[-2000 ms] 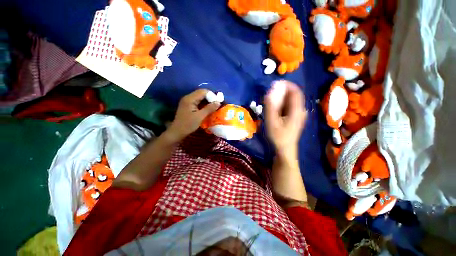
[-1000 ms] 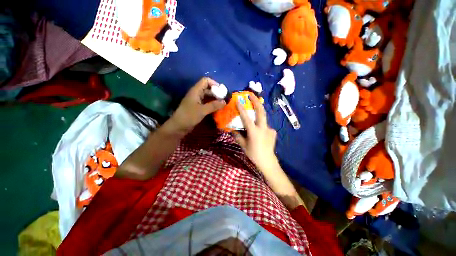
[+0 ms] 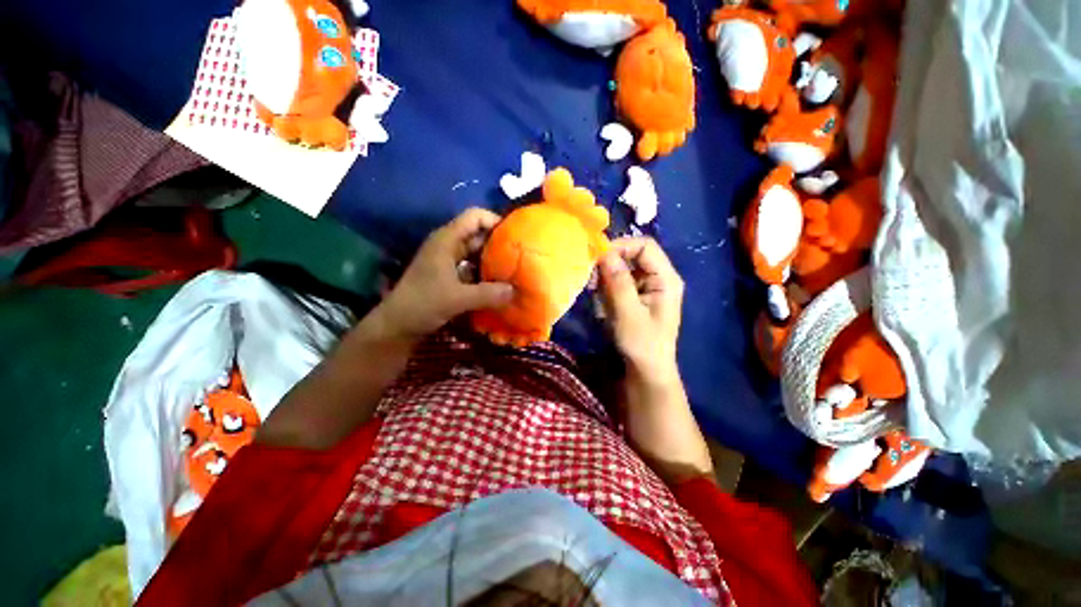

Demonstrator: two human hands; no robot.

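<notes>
An orange plush crab body [image 3: 533,267] is held over the table's front edge with its plain orange back showing. My left hand [image 3: 448,275] is shut on its left side, thumb on top. My right hand [image 3: 641,299] is at the crab's right edge with thumb and forefinger pinched together; whether they grip the plush, a thread or a needle is too small to tell. A white plush claw [image 3: 523,176] shows just above the crab. Another white claw piece [image 3: 640,196] lies on the blue cloth above my right hand.
A sample crab [image 3: 299,71] lies on a printed sheet [image 3: 267,176] at upper left. More crabs [image 3: 654,93] lie at top centre and in a pile at right, beside a white woven ring [image 3: 800,377] and a white sack [image 3: 990,237]. A white bag [image 3: 148,391] of crabs is at lower left.
The crab has turned from its face and white belly to its orange back. My left hand has moved from a claw onto the body. My right hand has moved to the crab's right edge.
</notes>
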